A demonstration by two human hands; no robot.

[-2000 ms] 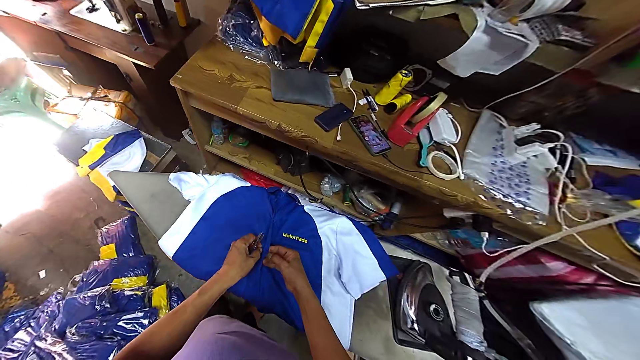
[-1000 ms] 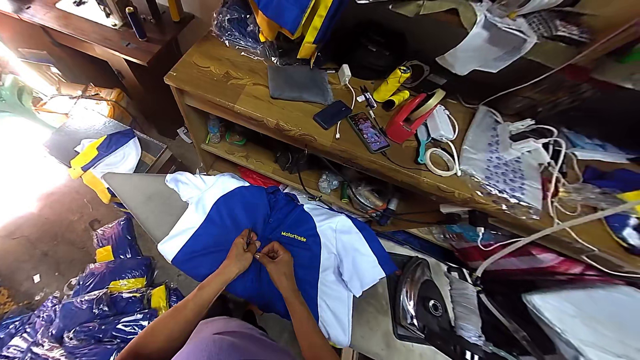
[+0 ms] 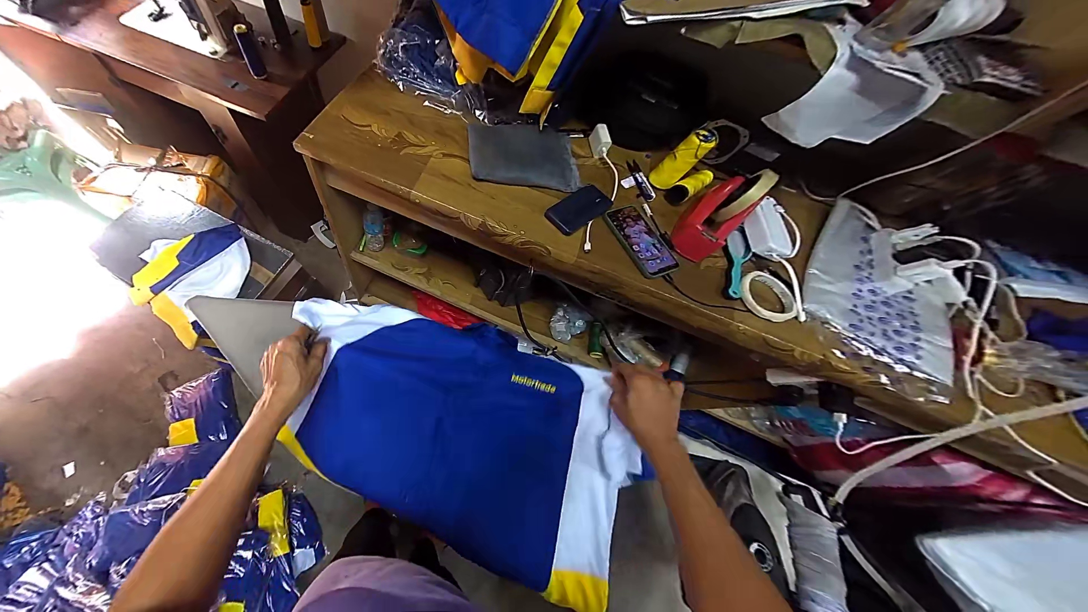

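Note:
A blue and white shirt with yellow trim and yellow lettering on its chest spreads over the grey board, its lower part hanging toward my body. My left hand pinches the white cloth at the shirt's left side. On the other side my right hand grips the white cloth near the sleeve, fingers closed on it. Both hands are apart, with the blue front between them.
A clothes iron lies right of my right forearm. Behind the board, a wooden table holds phones, a red tape dispenser and cables. Plastic-wrapped garments cover the floor at lower left. Folded garments rest on a stand at left.
My hands were together at the middle of the shirt and are now wide apart at its two sides. The shirt's lower part now reaches nearer my body, showing yellow trim.

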